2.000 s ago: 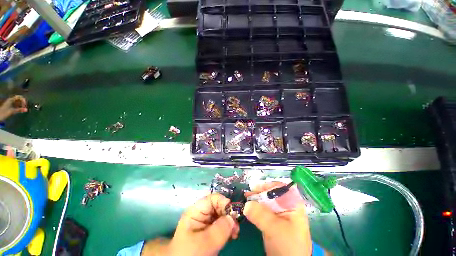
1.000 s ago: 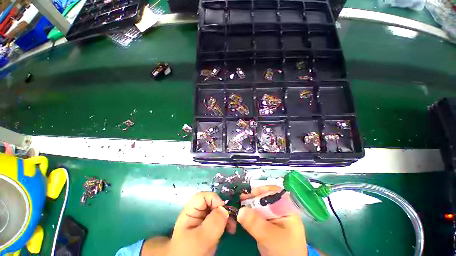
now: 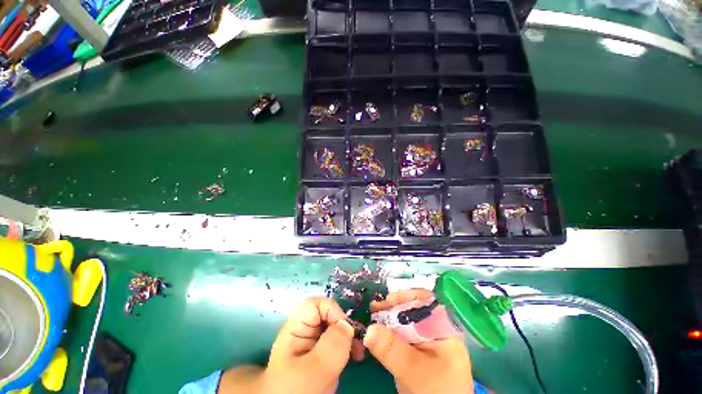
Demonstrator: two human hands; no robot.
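Observation:
My left hand (image 3: pixel 309 343) pinches a small wired electronic assembly (image 3: pixel 357 328) between thumb and fingertips, low in the middle of the view. The assembly is mostly hidden by the fingers. My right hand (image 3: pixel 419 355) holds a pinkish glue syringe (image 3: pixel 427 322) like a pen, with its thumb and fingertips meeting the assembly. The syringe has a bright green adapter (image 3: pixel 471 310) and a black oblong piece on its side. The syringe tip cannot be made out. A loose pile of assemblies (image 3: pixel 358 280) lies on the green bench just beyond my hands.
A black compartment tray (image 3: pixel 431 245) stands beyond the metal strip, with assemblies in its nearer pockets. Clear air hose (image 3: pixel 616 308) curves off right. A yellow and blue fan (image 3: pixel 48 308) stands lower left, near another pile (image 3: pixel 145 291). Loose parts lie on the green surface behind.
The loose parts left of the tray have shifted right. The green adapter has tilted and moved slightly down and left. A hand at the far left has gone from view. Both my hands stay together.

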